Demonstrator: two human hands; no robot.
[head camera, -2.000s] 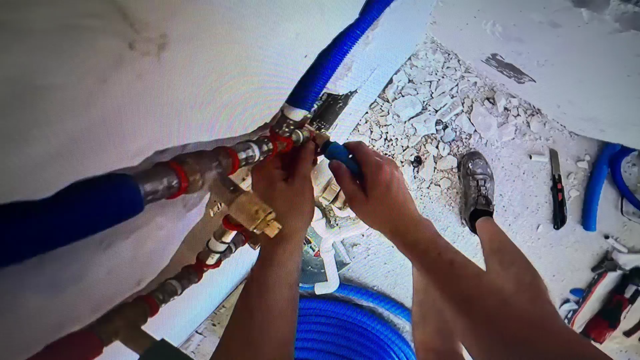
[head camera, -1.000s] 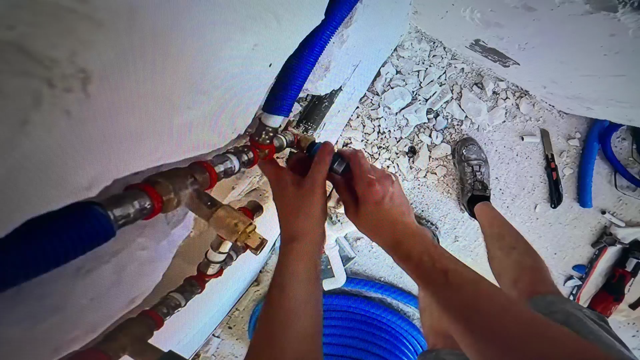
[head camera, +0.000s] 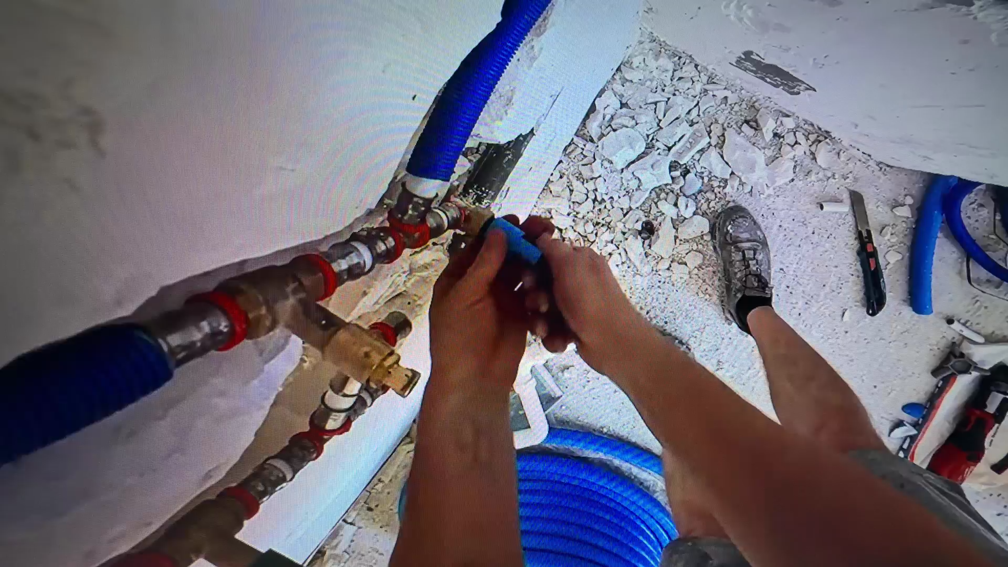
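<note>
My left hand is closed around a small blue cylindrical piece beside the end of the upper pipe run. My right hand meets it from the right, its fingers bent at the same piece; what lies between the palms is hidden. Just left of the fingers is a brass fitting, joined to metal press fittings with red rings. From that joint a blue corrugated sleeve rises along the wall. A brass valve body sticks out lower left.
A coil of blue corrugated pipe lies below my forearms, near a white plastic pipe elbow. Rubble covers the floor by the wall. At right are my shoe, a utility knife, blue pipe and a red power tool.
Both hands remain together by the pipe end. My right hand has shifted its hold around the blue piece, and dark material seen between the hands a second ago is now mostly covered.
</note>
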